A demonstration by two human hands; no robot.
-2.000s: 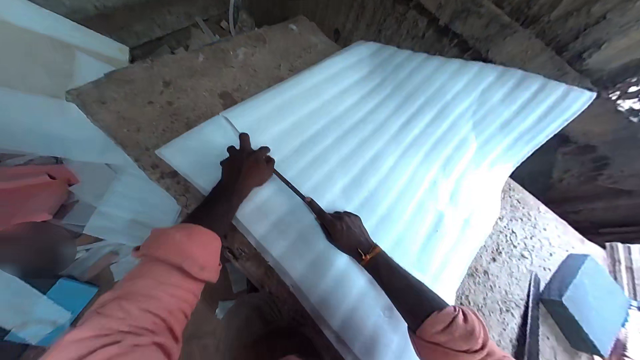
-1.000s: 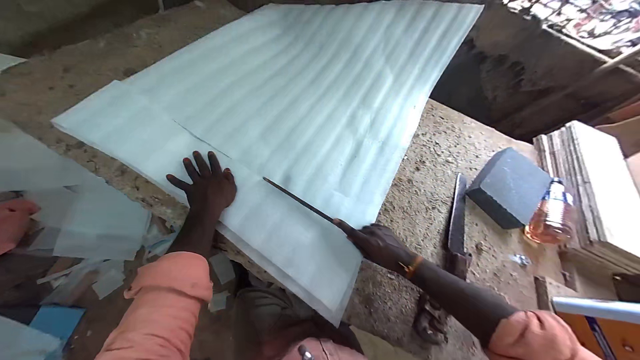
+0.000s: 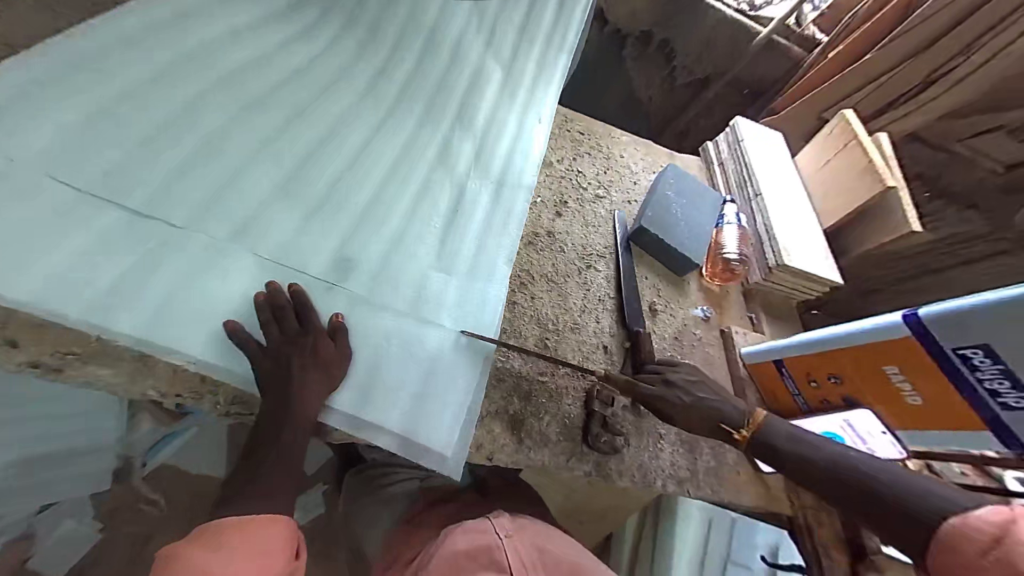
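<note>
A large sheet of thin white foam [image 3: 336, 160] lies on a rough, worn bench; a dark slit or line crosses it near its lower edge. My left hand [image 3: 296, 352] rests flat on the strip below that line, fingers spread. In my right hand [image 3: 680, 392] is a long, thin, dark blade [image 3: 528, 352], its tip at the sheet's right edge, by the end of the line. Beneath and beside this hand lie a broad knife with a dark blade [image 3: 628, 280] and a rusty metal tool [image 3: 606, 420].
Right of the sheet, the rough bench top [image 3: 552, 240] holds a grey block [image 3: 676, 216], a bottle of amber liquid [image 3: 728, 248] and a stack of boards [image 3: 780, 208]. A large printed can [image 3: 896, 376] and a lit phone [image 3: 848, 436] are at the right. Scraps lie below at the left.
The thin blade has moved rightward along the sheet, from near its left edge to its right edge. My left hand has left the blade and lies flat on the sheet. The view has shifted right.
</note>
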